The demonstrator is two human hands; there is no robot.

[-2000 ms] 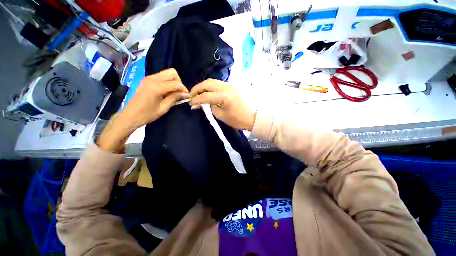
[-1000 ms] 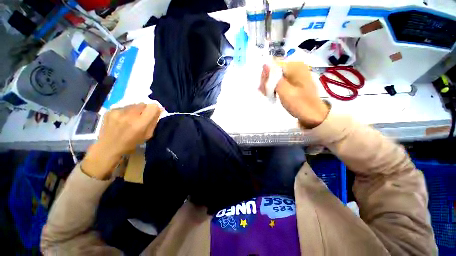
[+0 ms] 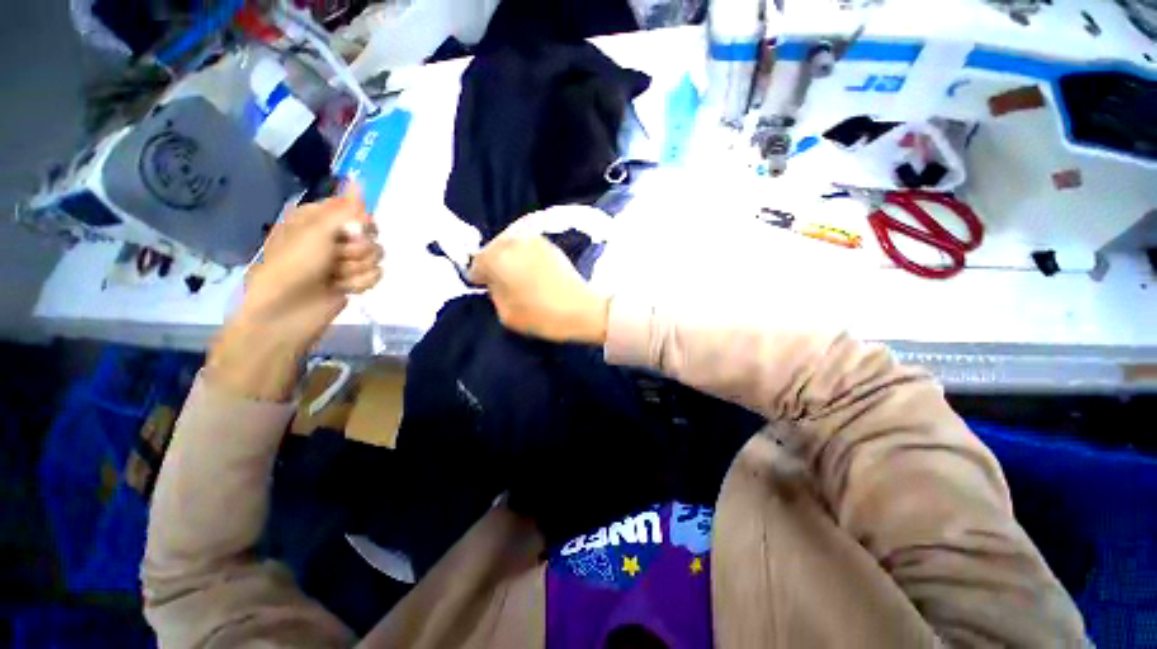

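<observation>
The dark garment lies on the white table and runs over its front edge onto my lap. My right hand is over the garment at the table's edge, fingers closed on a white strip whose short end, with a dark bit, sticks out left of the fingertips. My left hand is raised to the left of the garment, off it, with its fingers curled. Whether it holds anything is not clear. Another pale strip hangs below my left wrist.
The sewing machine head stands at the back right. Red-handled shears and orange-yellow snips lie in front of it. A grey-white machine housing stands at the left. A brown cardboard box is below the table edge.
My right hand has come left from beside the needle area to the garment. My left hand has risen away from the garment. The white strip no longer stretches across between the hands.
</observation>
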